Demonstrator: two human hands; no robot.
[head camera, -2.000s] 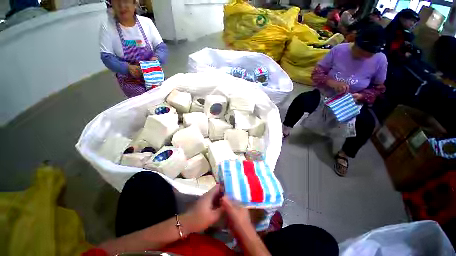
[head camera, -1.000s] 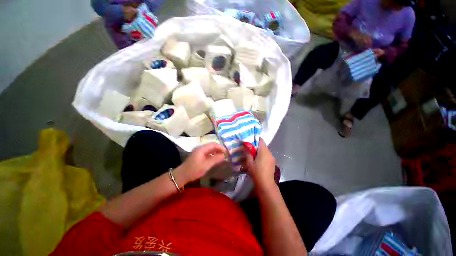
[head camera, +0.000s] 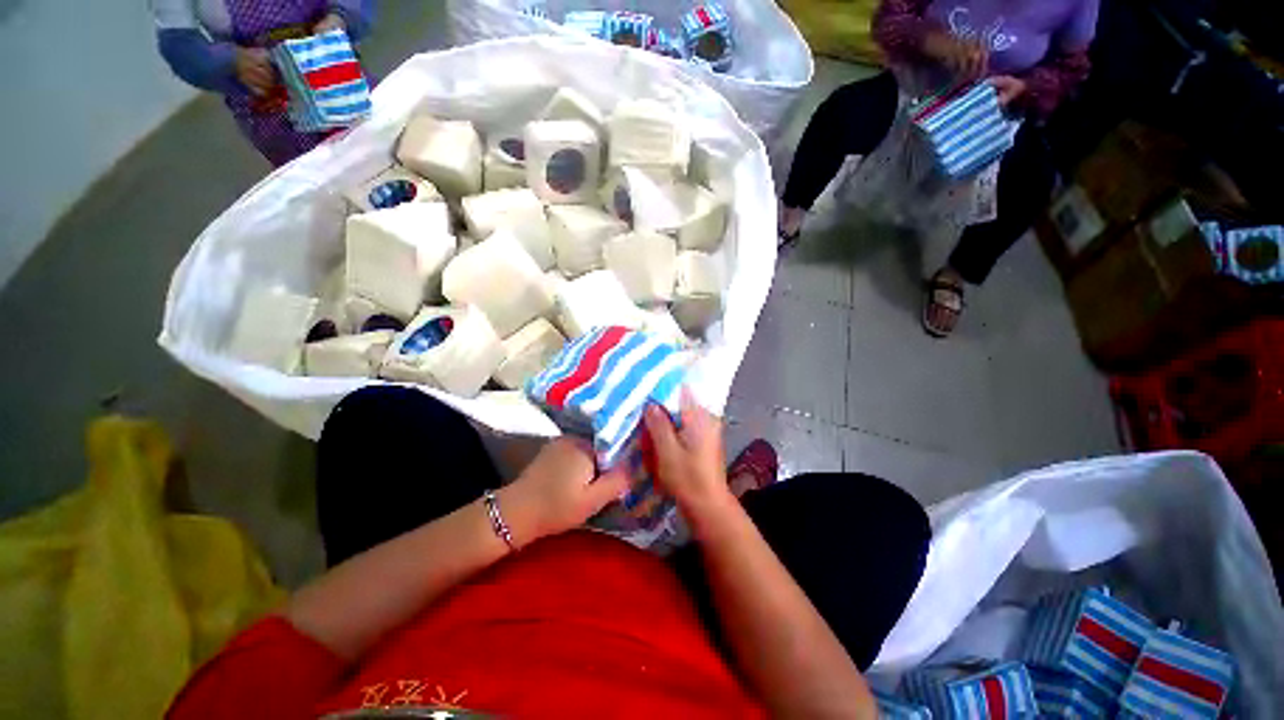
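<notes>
A boxy fabric cover with light blue and white stripes and a red band is held over my lap at the near rim of the central sack. My left hand grips its lower left edge. My right hand grips its lower right side. The fingertips under the cover are partly hidden. The large white central sack holds many cream inside-out covers, some with round holes showing blue inside.
The finished-goods sack with striped covers stands at right. A neighbour's sack is behind. Two seated or standing co-workers hold striped covers. Yellow sack lies at left. A carton and red crate are at right.
The view has shifted, showing more of the finished-goods sack. The striped cover, narrow and crumpled one second ago, now looks fuller. My left hand, apart from it then, now grips it.
</notes>
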